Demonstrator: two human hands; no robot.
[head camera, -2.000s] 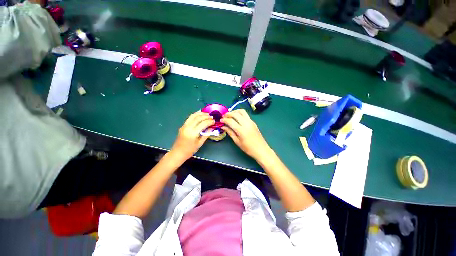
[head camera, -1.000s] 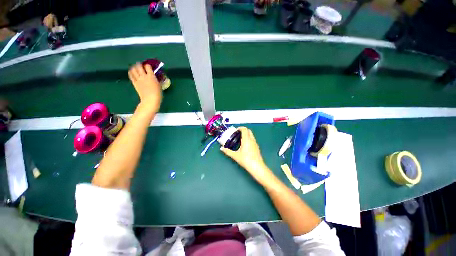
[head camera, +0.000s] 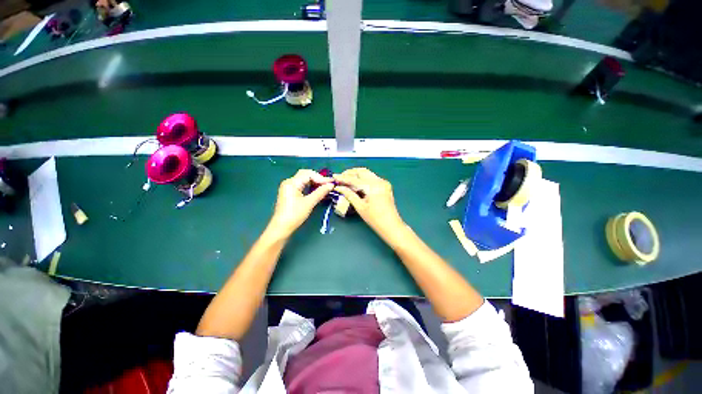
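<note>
A small motor assembly (head camera: 326, 185) with a magenta part is on the green bench in front of me, mostly hidden by my fingers. A white lead (head camera: 327, 221) hangs from it toward me. My left hand (head camera: 298, 202) holds it from the left with fingertips pinched near the magenta part. My right hand (head camera: 367, 198) holds it from the right, its fingertips meeting those of my left hand. A tan part (head camera: 342, 206) shows under my right fingers. What exactly the fingertips pinch is too small to tell.
Two magenta-ended units (head camera: 169, 165) stand at the left by the white rail (head camera: 262, 145). Another unit (head camera: 291, 71) is on the conveyor beyond the grey post (head camera: 344, 85). A blue tape dispenser (head camera: 485, 202), white sheet (head camera: 541, 254) and tape roll (head camera: 632, 238) lie right. A sleeve (head camera: 31, 331) shows lower left.
My left hand has let go of the unit on the conveyor and come back to the bench. The other unit has moved from beside the post toward me, between both hands. The view has shifted.
</note>
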